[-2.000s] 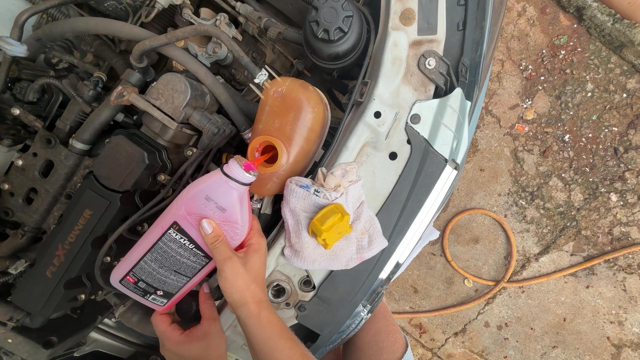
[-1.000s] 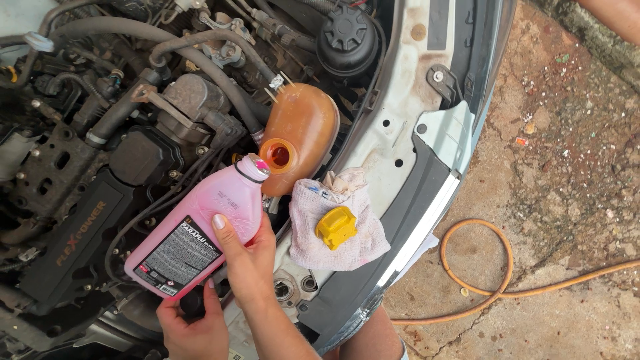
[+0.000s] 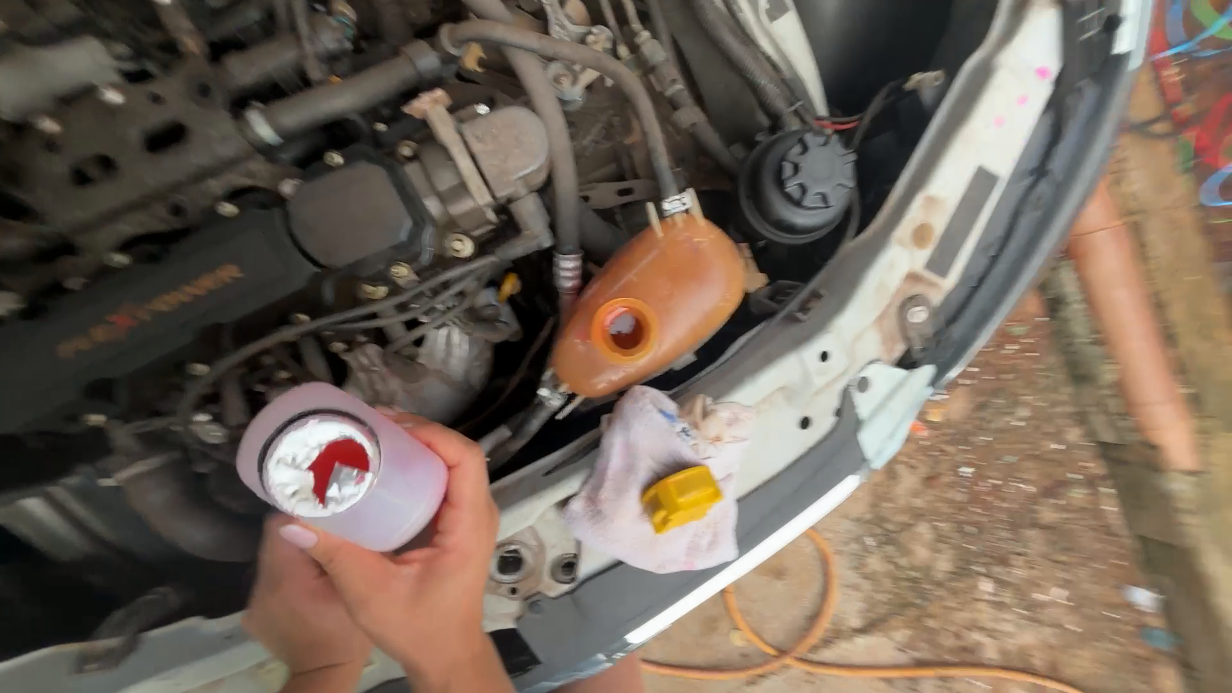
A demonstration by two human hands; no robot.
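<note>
Both my hands hold a pink coolant bottle [image 3: 409, 481] upright, its torn foil mouth facing the camera with red liquid inside. My right hand [image 3: 433, 568] wraps its side, fingers at the far edge and thumb in front. My left hand [image 3: 298, 606] is behind and below, partly hidden by the right one and the bottle. Up and right of the bottle, apart from it, sits the orange-brown coolant expansion tank [image 3: 674, 279] with its filler neck uncovered. A yellow screw cap [image 3: 681, 499] lies on a pale cloth [image 3: 626, 481] on the car's front panel.
The engine [image 3: 356, 207] with its hoses fills the left. A black ribbed-cap reservoir [image 3: 799, 183] stands behind the tank. The white front crossmember [image 3: 866, 318] runs diagonally. An orange hose [image 3: 828, 577] lies on the ground. Part of another person's limb [image 3: 1121, 318] shows at the right.
The bottle was tilted at the tank's filler neck, with pink liquid flowing two seconds ago. My hands have drawn it away from the tank and turned it upright. The view has shifted.
</note>
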